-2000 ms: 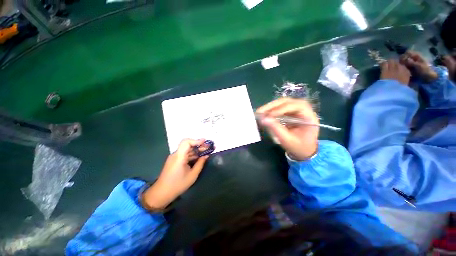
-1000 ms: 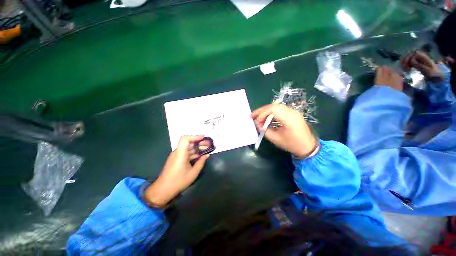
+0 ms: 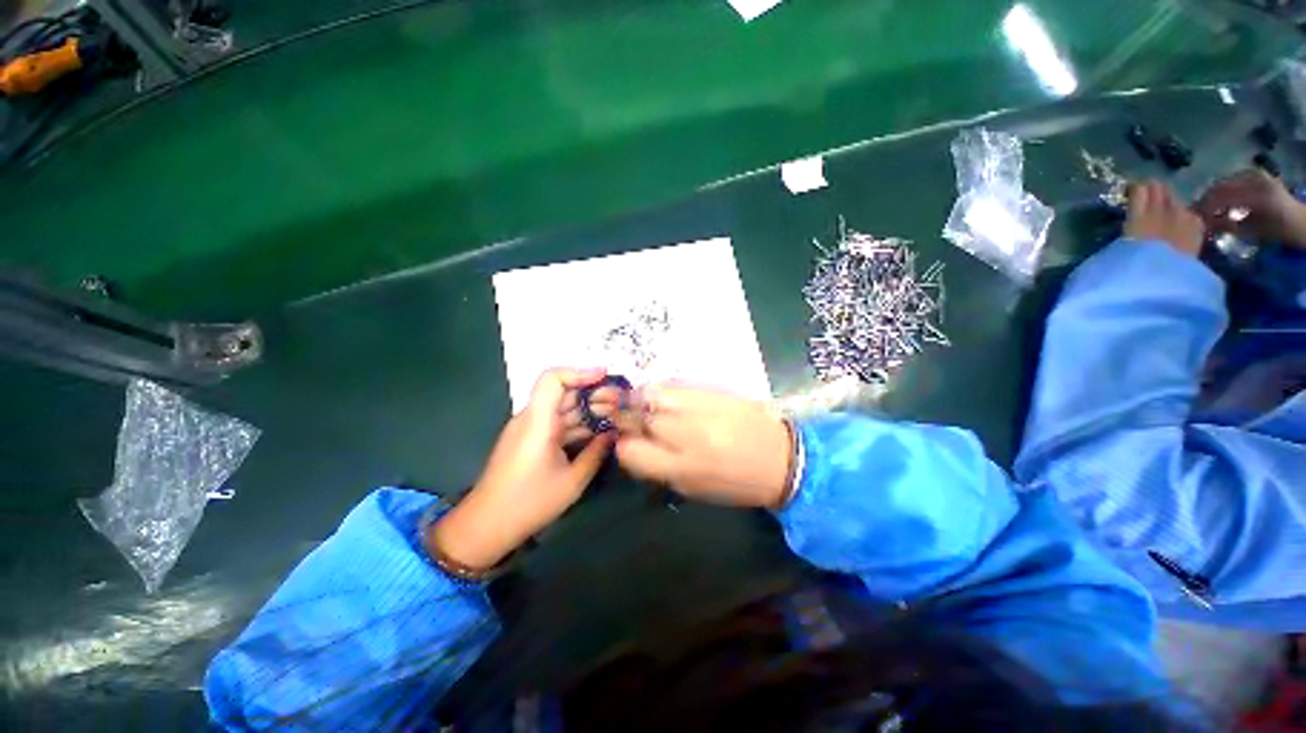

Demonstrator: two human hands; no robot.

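Note:
My left hand (image 3: 523,473) holds a dark ring housing (image 3: 605,404) between thumb and fingers over the front edge of the white paper sheet (image 3: 552,308). My right hand (image 3: 705,441) is at the ring's right side, its fingertips touching or very near it. The slim silvery tool does not show clearly, and what the right fingers hold is hidden and blurred. A small scatter of metal pins (image 3: 639,332) lies on the paper behind the ring. A large pin pile (image 3: 871,307) lies on the dark green bench right of the paper.
Clear plastic bags lie at the left (image 3: 161,480) and right (image 3: 998,208). A metal bracket arm (image 3: 100,332) reaches in from the left. A white scrap (image 3: 805,175) lies by the green belt (image 3: 501,129). An orange-handled tool (image 3: 40,68) is far left. Another person's sleeve (image 3: 1124,358) is close on the right.
My right hand has moved left from the pin pile to the ring, uncovering the pile. The slim tool no longer shows clearly. My left hand still holds the ring. The view has shifted slightly.

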